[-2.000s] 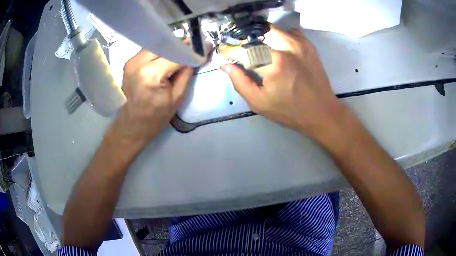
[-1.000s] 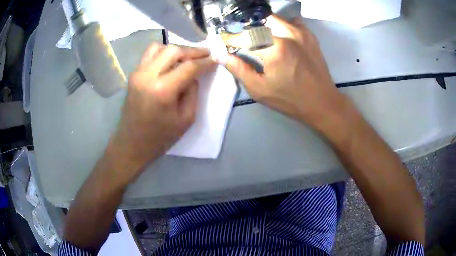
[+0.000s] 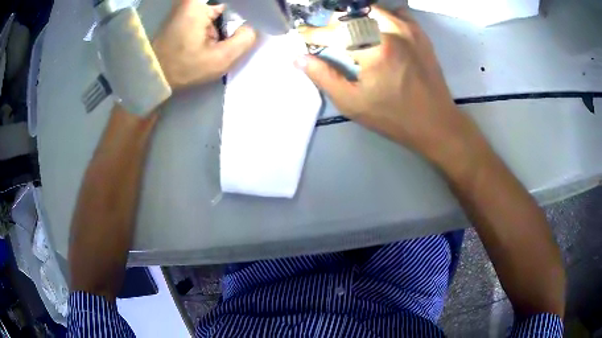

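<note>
A white cut piece (image 3: 267, 132) lies flat from under the machine head toward the table's front edge, its lower end straight. My left hand (image 3: 198, 49) is at the piece's upper left edge, thumb pointing to it; the fingertips are partly hidden by the machine head (image 3: 261, 13). My right hand (image 3: 389, 86) is right of the needle area, its thumb tip at the piece's upper right edge, the other fingers behind the ribbed cream knob (image 3: 363, 33). The needle and presser foot are hidden by glare and the head.
The sewing lamp (image 3: 132, 59) hangs over my left wrist. A bright white stack (image 3: 478, 10) lies at the top right. A plastic bin (image 3: 49, 277) with white scraps stands at the lower left. A dark rectangle (image 3: 137, 282) lies on a white surface (image 3: 155, 310) below the table.
The white piece has come into view and now lies spread toward the front edge. My left hand has moved up and left, off the piece's middle. My right hand has barely moved.
</note>
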